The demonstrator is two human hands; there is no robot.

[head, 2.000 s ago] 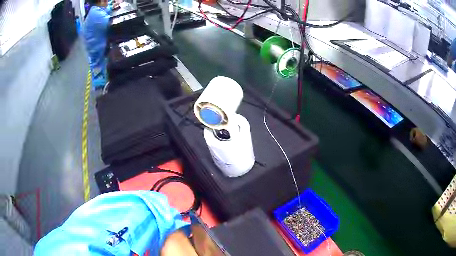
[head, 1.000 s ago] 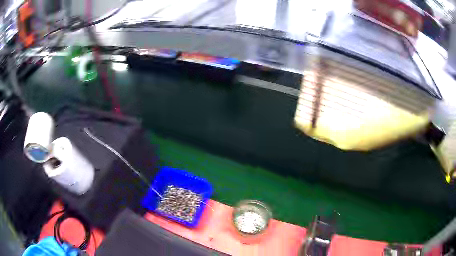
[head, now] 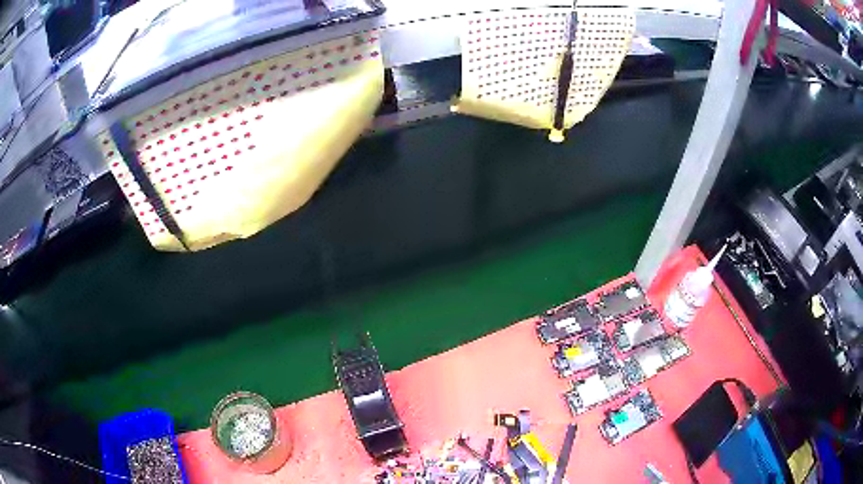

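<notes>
Neither of my hands shows now. Nearest in front of me, a mixed heap of loose small parts (head: 440, 470) lies on the red bench mat (head: 454, 388). Tools with yellow handles (head: 532, 454) lie at its right. A black frame part (head: 369, 402) stands left of the heap. A round clear dish (head: 248, 430) with whitish small parts is further left. The blue bin (head: 142, 423) with a heap of tiny dark-silver parts is at the lower left, cut off by the edge. Several small circuit boards (head: 598, 388) lie in rows at the right.
A white squeeze bottle (head: 688, 298) stands by a pale metal post (head: 698, 142). A black flat thing and a blue item (head: 754, 449) are at the lower right. The green conveyor (head: 407, 227) runs behind the mat, under hanging yellow-edged dotted sheets (head: 246, 142).
The view has swung right. The white rolls, green spool and blue sleeve have left the picture. The blue bin and dish now sit further left, and the circuit boards and bottle have come into view.
</notes>
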